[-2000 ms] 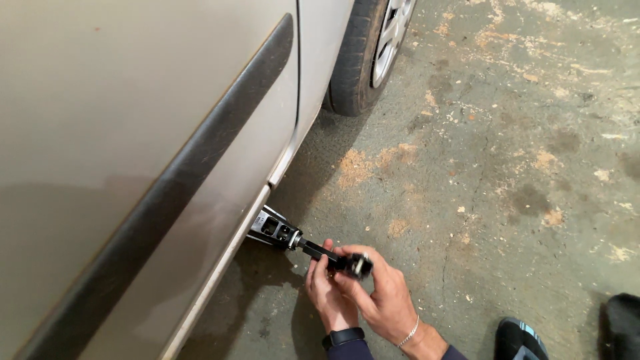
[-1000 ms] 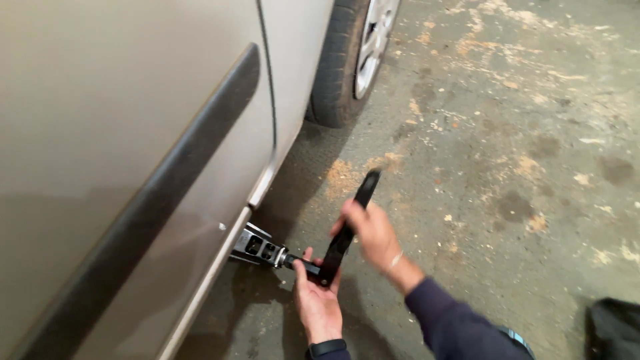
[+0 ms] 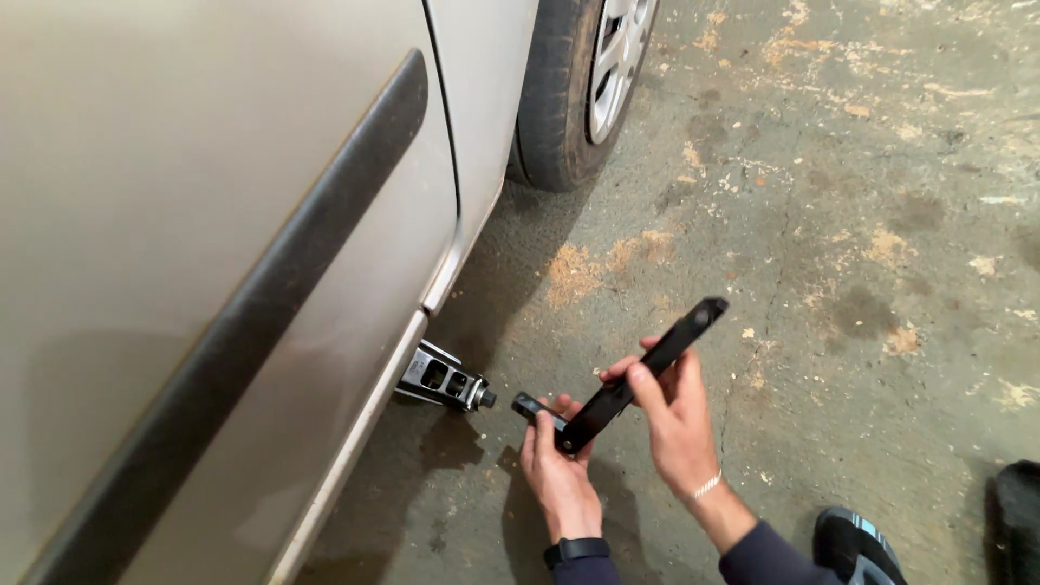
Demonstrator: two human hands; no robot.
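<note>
A black folding crank handle [image 3: 601, 414] is bent at its joint. My left hand [image 3: 562, 475] grips its short socket arm close to that joint, and my right hand [image 3: 674, 414] holds the long arm, which points up and to the right. To the left, a scissor jack [image 3: 431, 375] sticks out from beneath the car's sill [image 3: 357, 443]. The jack's hex screw end [image 3: 487, 399] is bare, with a small gap between it and the handle's socket end. Much of the jack is hidden under the car.
A silver car door [image 3: 203, 162] with a black side moulding [image 3: 268, 284] fills the left side. Beyond it is a wheel's tyre [image 3: 556, 106]. The stained concrete floor [image 3: 796, 268] carries sawdust-like patches. A dark shoe [image 3: 857, 544] shows at bottom right, with a dark object [image 3: 1020, 520] beside it.
The crank handle was against the jack's screw end and is now apart from it, drawn off to the right. My left hand has moved away from the jack with it.
</note>
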